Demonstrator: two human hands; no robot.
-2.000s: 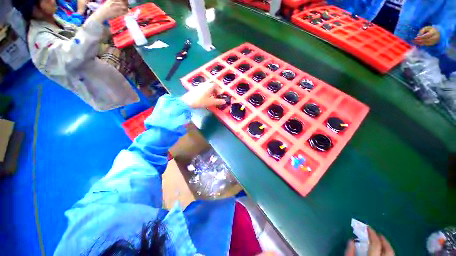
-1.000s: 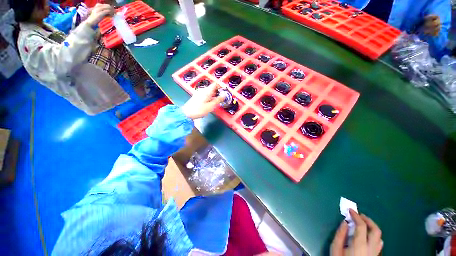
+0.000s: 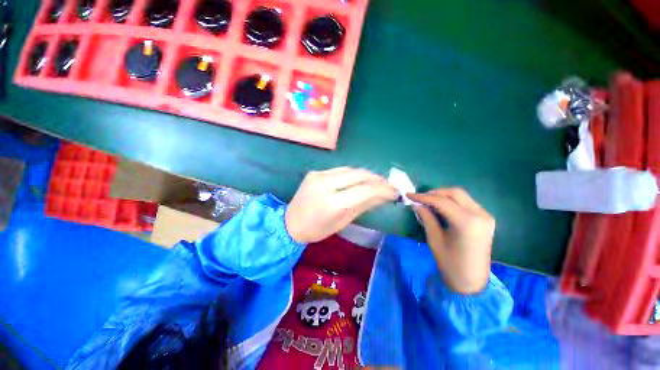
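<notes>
My left hand (image 3: 334, 204) and my right hand (image 3: 461, 230) meet over the bench's near edge. A small white cloth (image 3: 402, 183) sticks up between their fingertips, pinched by my right fingers. A dark, thin edge, apparently a watch head (image 3: 430, 210), shows beside the right fingers; the rest is hidden by the hands. The red compartment tray (image 3: 217, 121) lies beyond, up and left, with round black watch heads in its pockets. Three near-row watch heads have orange tabs, one being this watch head (image 3: 253, 95). One near-row pocket is empty; the corner pocket holds blue and white bits (image 3: 309, 99).
A pale rectangular block (image 3: 595, 191) lies at the right beside stacked red trays (image 3: 628, 137). A clear wrapped bundle (image 3: 564, 108) is behind it. Below the bench at left are a red grid tray (image 3: 81, 184) and a brown cardboard box (image 3: 181, 231) with clear plastic.
The view has turned right and down. My left hand has left the tray with the watch head it picked up and has come to my right hand and the cloth.
</notes>
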